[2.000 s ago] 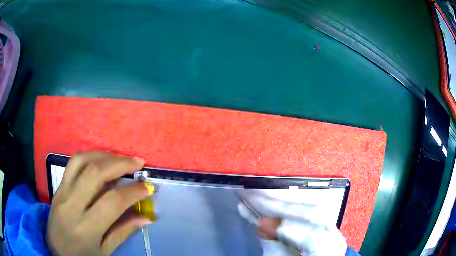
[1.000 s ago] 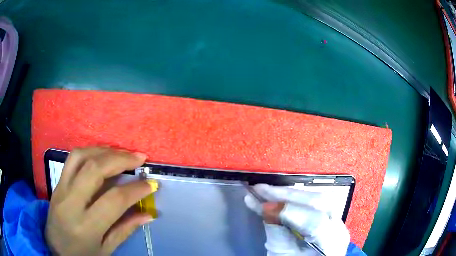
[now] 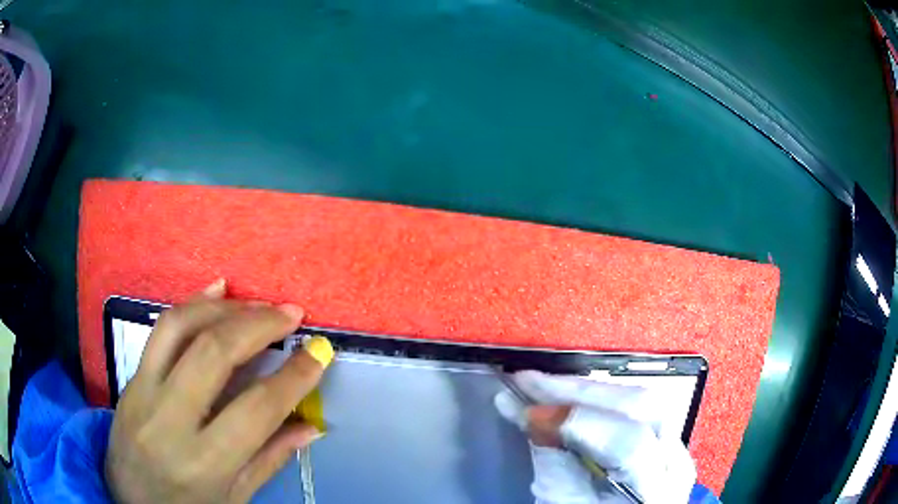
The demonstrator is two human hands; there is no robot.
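Note:
The backlight unit (image 3: 414, 433), a pale grey sheet in a thin black frame, lies on the red-orange foam pad (image 3: 443, 246). A black edge strip (image 3: 443, 352) runs along its top. My left hand (image 3: 212, 394), bare with a yellow fingertip cap, rests over the upper left edge, fingers at the strip beside amber-yellow tape (image 3: 309, 409). A pale cable (image 3: 306, 477) runs down below the tape. Whether the fingers pinch anything is hidden. My right hand (image 3: 606, 433), in a white glove with a bare fingertip, holds thin metal tweezers (image 3: 596, 468), their tip at the strip's lower edge.
The green bench surface (image 3: 394, 98) surrounds the pad. A pink round grilled thing (image 3: 34, 108), cut off by the frame, stands far left. A glossy black panel (image 3: 837, 364) lies at the right beside a long white edge. A dark rail (image 3: 729, 94) crosses the upper right.
The capped left finger has moved up from the tape to the edge strip. The tweezers' tip has come to the strip's lower edge. The whole view has shifted slightly.

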